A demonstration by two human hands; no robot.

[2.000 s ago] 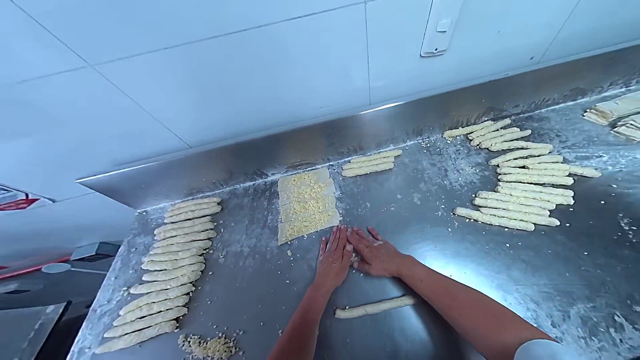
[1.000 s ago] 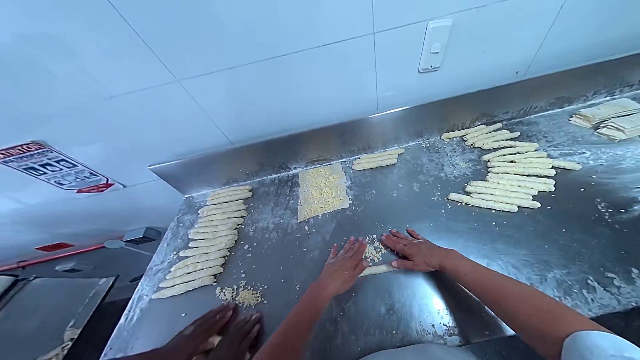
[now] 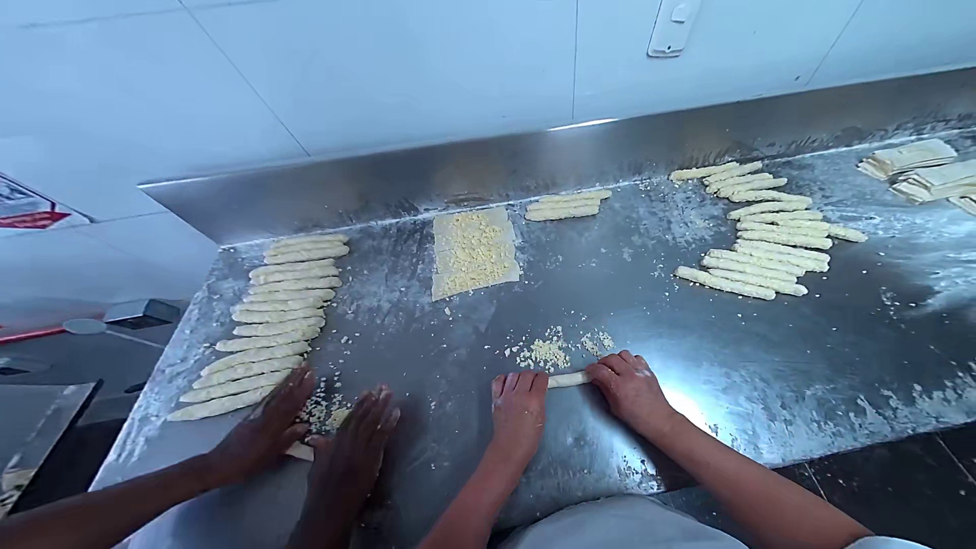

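Note:
A short dough stick (image 3: pixel 569 380) lies on the steel worktable (image 3: pixel 427 457) in front of me. My left hand (image 3: pixel 520 404) covers its left end and my right hand (image 3: pixel 629 387) its right end, both with fingers curled over the dough. Just beyond them is a small heap of pale yellow crumbs (image 3: pixel 545 351). Farther back lies a flat dough sheet (image 3: pixel 474 252) strewn with the same crumbs. Close by, against the backsplash, are several finished-looking dough sticks (image 3: pixel 566 206). Parts of the dough under my palms are hidden.
At the left, a co-worker's hands (image 3: pixel 343 450) press on a dough piece (image 3: pixel 301 451) beside crumbs and a long row of dough sticks (image 3: pixel 278 316). More sticks (image 3: pixel 770 244) lie at the right, with stacked dough sheets (image 3: pixel 911 156) at the far right. A steel backsplash (image 3: pixel 457 168) runs behind.
My hands were close together beyond a dough stick; now they are apart, on its ends. The co-worker's hands have come into view at the left. Crumbs now show in front of my hands.

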